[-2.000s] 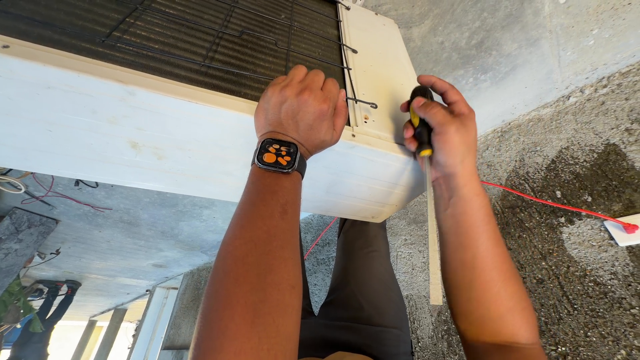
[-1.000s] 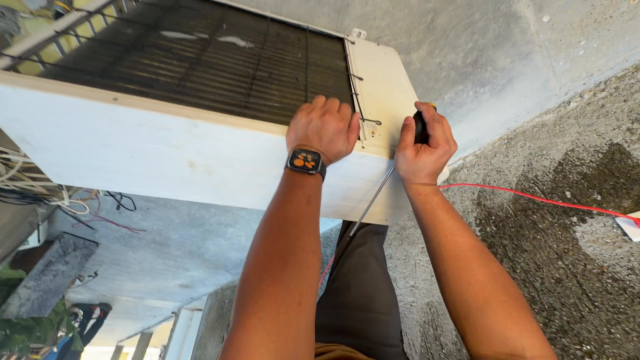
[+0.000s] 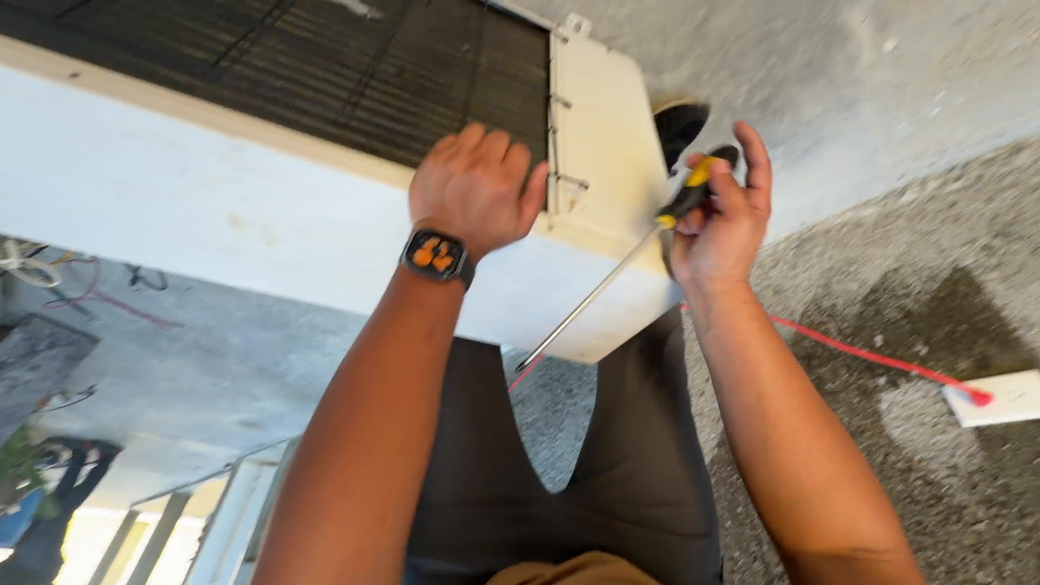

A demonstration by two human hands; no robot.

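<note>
The white metal housing of an air conditioner's outdoor unit (image 3: 244, 203) lies across the upper left, with dark coil fins (image 3: 366, 73) behind a wire grille on its upper face. My left hand (image 3: 479, 191), a smartwatch on its wrist, rests on the edge beside the fins; its fingertips curl over, so whether they grip the rim or wires is hidden. Just past the unit's right end, my right hand (image 3: 723, 215) holds a long screwdriver (image 3: 695, 193) by its black and yellow handle. The bare shaft slants down and left, its tip above the gap between my legs.
A red cord (image 3: 869, 353) runs over rough, partly wet concrete to a white plate (image 3: 1003, 398) at the right. A dark shoe (image 3: 681, 130) shows beyond the unit. Loose cables (image 3: 32, 264) lie at the far left; another person (image 3: 61, 504) stands at the lower left.
The screwdriver's handle has tipped outward in my right hand, and more of its shaft shows. That hand's fingers have opened somewhat around the handle. My left hand has stayed at the unit's edge.
</note>
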